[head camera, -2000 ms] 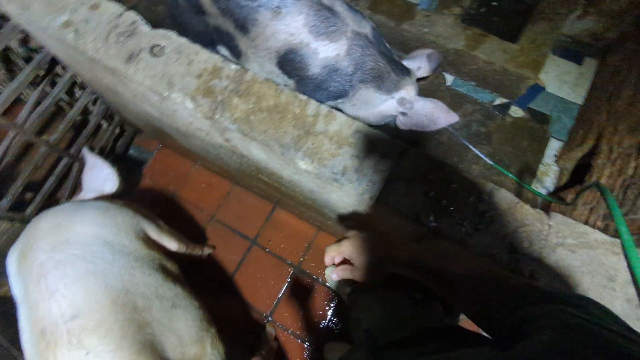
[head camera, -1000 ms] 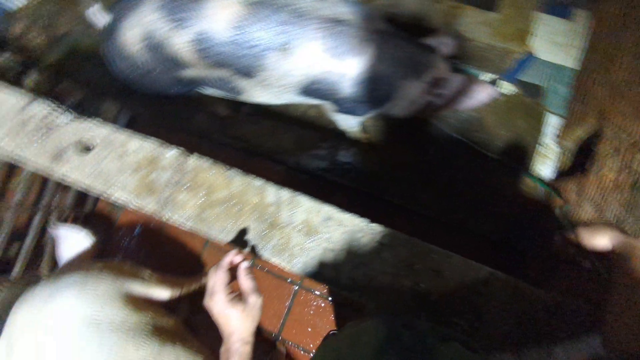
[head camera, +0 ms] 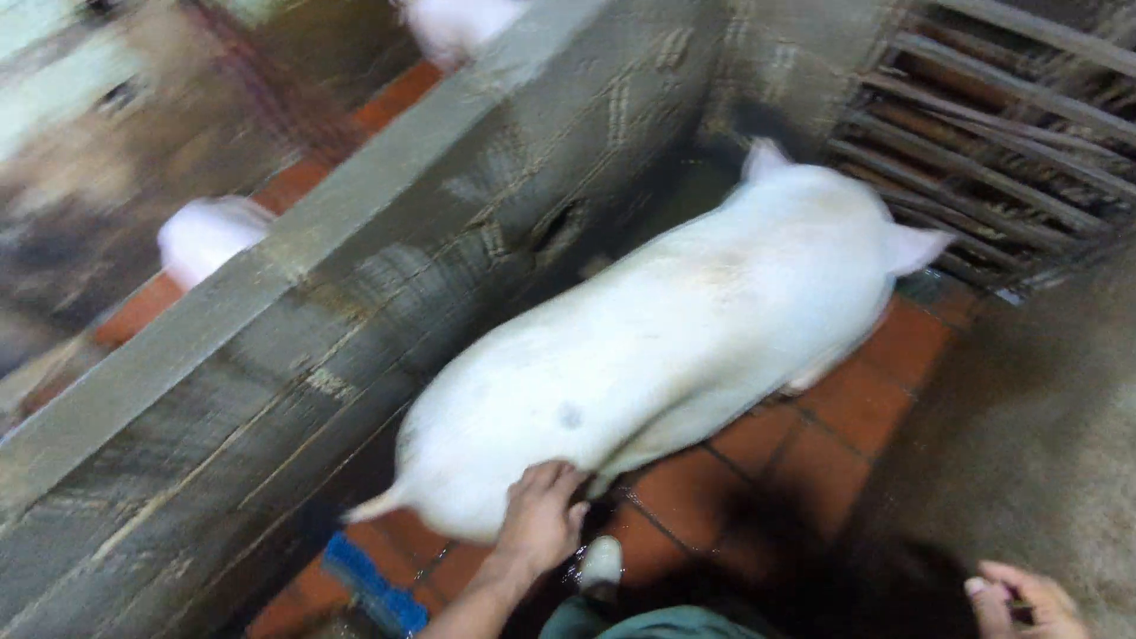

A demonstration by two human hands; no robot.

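Note:
A white pig point(head camera: 657, 328) stands on wet red floor tiles, its head toward the metal bars and its tail toward the lower left. My left hand point(head camera: 546, 510) rests on the pig's rump near the hind leg, the fingers partly hidden against its skin. At the lower right edge is my right hand point(head camera: 1025, 599), its fingers curled; a small bit of something shows between them, too unclear to name. A blue brush-like object point(head camera: 373, 586) lies on the tiles below the tail. The pale tip of a boot point(head camera: 602, 561) shows beside my left hand.
A concrete wall point(head camera: 382, 186) runs diagonally along the pig's left side. Beyond it, parts of other pale pigs point(head camera: 213, 235) show, blurred. A barred metal grate point(head camera: 994, 133) closes the upper right. Another concrete surface point(head camera: 1029, 426) borders the tiles on the right.
The view has swung strongly, and the spotted pig and green hose are out of sight. My left hand, in the air near the tail one second ago, now touches the white pig's rump.

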